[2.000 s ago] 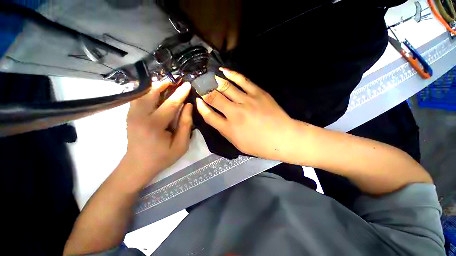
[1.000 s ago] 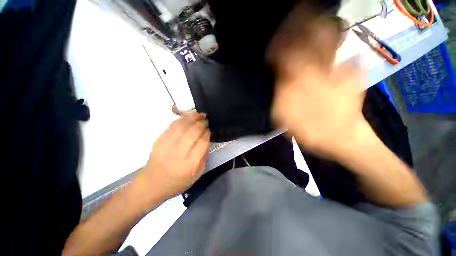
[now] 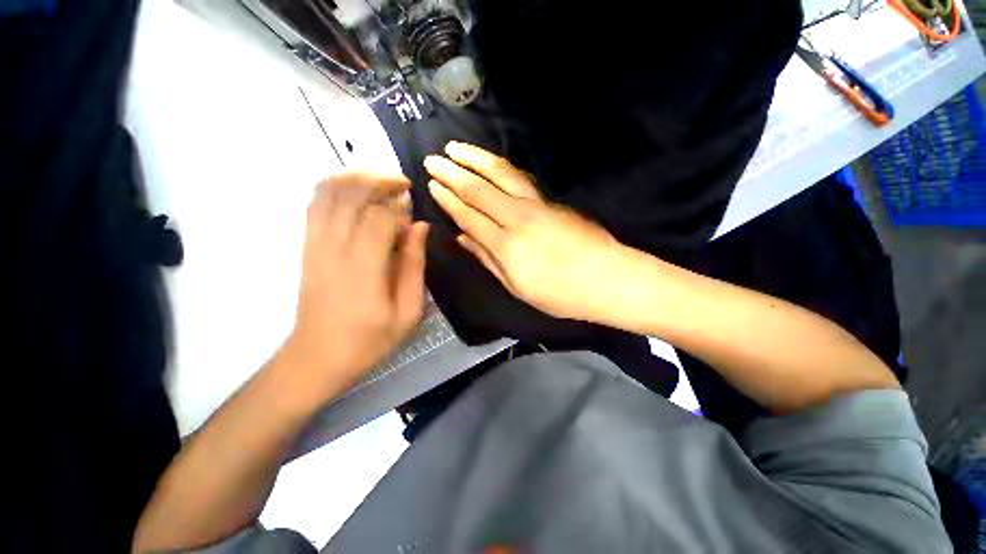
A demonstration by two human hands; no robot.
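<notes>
A black garment piece [image 3: 476,298] lies on the white machine table, with its upper left part at the sewing machine [image 3: 373,38]. White print [image 3: 404,106] shows on the cloth by the needle area, left of the translucent whitish knob [image 3: 456,82]. My right hand [image 3: 519,233] lies flat on the cloth below the knob, fingers extended and close together. My left hand [image 3: 362,254] is at the cloth's left edge, its fingers bent and slightly blurred; whether it pinches the cloth cannot be told. The needle tip is too small to make out.
Snips [image 3: 860,92] with orange and blue handles lie at the upper right, near orange-looped scissors [image 3: 932,15]. A ruler strip [image 3: 800,146] runs along the near table edge. Black cloth is heaped at the left [image 3: 76,271] and hangs at the right. A blue basket [image 3: 932,162] is at the right.
My right hand has come back from the upper right and lies on the cloth. My left hand has moved up along the cloth's left edge. The bulk of black cloth now spreads further right.
</notes>
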